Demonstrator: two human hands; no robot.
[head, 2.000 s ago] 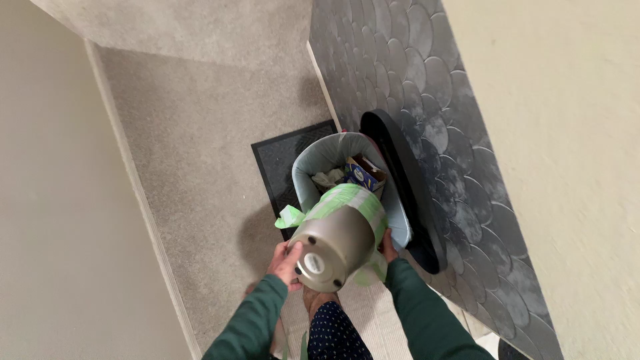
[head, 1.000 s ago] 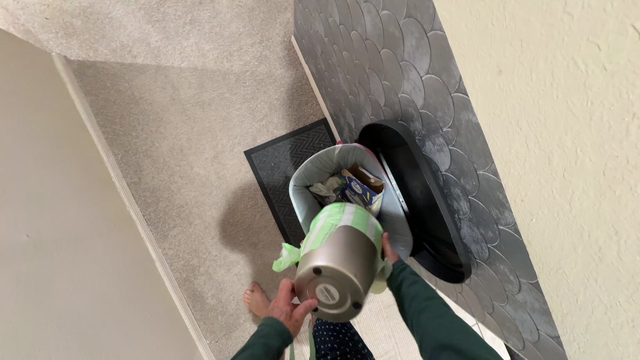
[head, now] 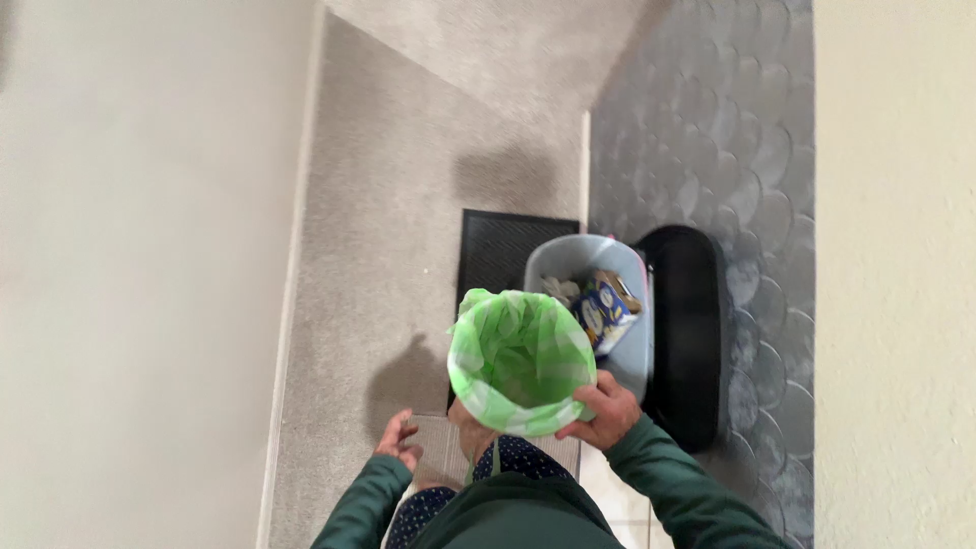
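Note:
My right hand point(head: 606, 412) grips the near right rim of a small waste bin lined with a green and white plastic bag point(head: 522, 362). The bin is upright, its mouth facing me, and I see only liner inside. My left hand point(head: 399, 441) is off the bin, lower left of it, fingers apart and holding nothing. Just beyond the small bin stands a larger trash can with a pale grey liner point(head: 553, 255). It holds a blue printed cardboard box point(head: 606, 313) and crumpled paper point(head: 560, 290). The can's black lid point(head: 686, 335) is swung back on the right.
A black doormat point(head: 507, 244) lies on the beige carpet point(head: 381, 191) behind the bins. A grey scale-patterned wall point(head: 709, 152) rises at the right and a plain wall point(head: 152, 267) at the left. Near my legs are a striped mat point(head: 438, 450) and pale tile point(head: 618, 488).
The small bin was tipped over the larger can with its base toward me; now it is upright, its lined mouth showing. My left hand has let go of it.

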